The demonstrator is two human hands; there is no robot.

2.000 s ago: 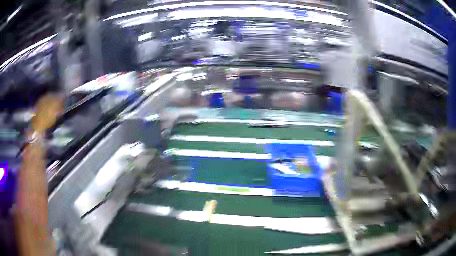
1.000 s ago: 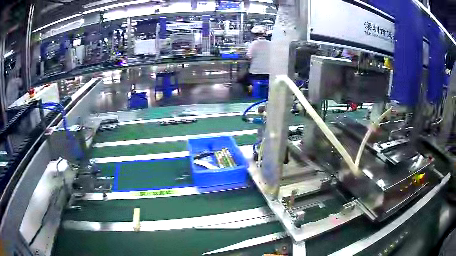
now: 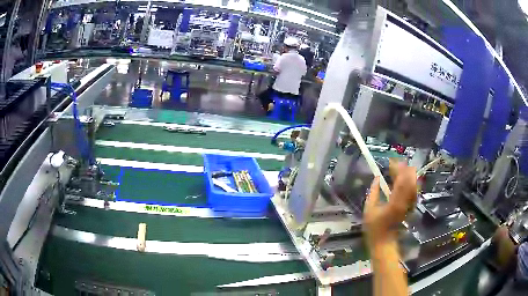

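My right hand (image 3: 392,205) is raised right of centre, slightly blurred, forearm rising from the bottom edge. Its thumb and fingers are apart and no held object shows. It overlaps the cream hose (image 3: 359,139) of the right machine; no grip on the hose is visible. My left hand is not in view. In front, a blue bin (image 3: 238,202) holding several long pale and gold pieces stands on the green conveyor belt (image 3: 191,228). A small cream stop block (image 3: 141,237) stands upright on a guide rail, left of the bin.
A metal machine frame (image 3: 324,133) with blue covers stands right. A grey gantry with black cable chain (image 3: 26,98) runs along the left. A dark bar (image 3: 116,289) shows at the bottom edge. A person (image 3: 289,69) sits far off; another person's hand (image 3: 505,240) is at the far right.
My right hand has come into view before the right machine. The belt and bin sit slightly further left as the view shifted. The arm seen at the left two seconds ago is gone.
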